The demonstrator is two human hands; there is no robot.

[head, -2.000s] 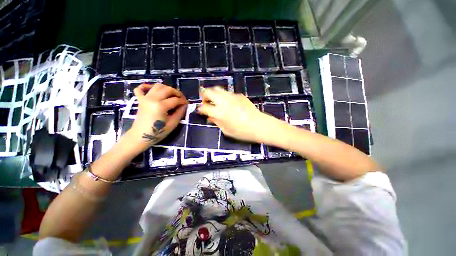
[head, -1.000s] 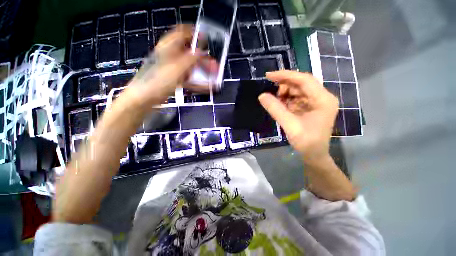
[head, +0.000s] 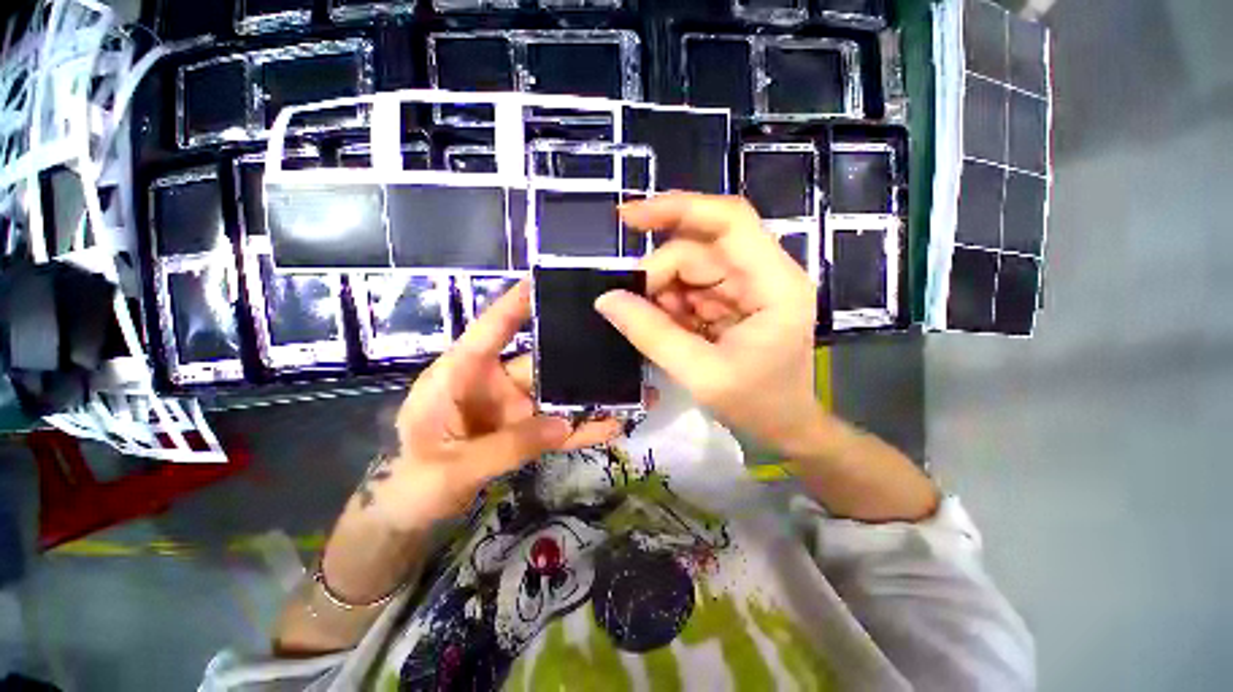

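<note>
A clear-edged rectangular plastic part [head: 577, 230] is held upright in front of my chest. A matte black pad [head: 584, 345] lies over its lower half. My left hand [head: 473, 412] grips the part by its lower left side and bottom. My right hand [head: 730, 311] is at its right side, with thumb and fingertips at the black pad's upper right; whether it presses or holds the pad is hard to tell. Behind them a sticker sheet [head: 449, 227] lies across the tray, with open white cells in its top row and black rectangles below.
The large black parts tray [head: 527, 16] holds framed parts in pockets. A stack of sticker sheets [head: 1003, 169] is at the right. White waste matrix [head: 61, 102] and dark scraps [head: 61, 318] are heaped at the left. A red object [head: 115, 487] stands below left.
My left hand has brought the plastic part down from over the tray to my chest. My right hand has moved in with the black pad, which now lies on the part. The view has shifted.
</note>
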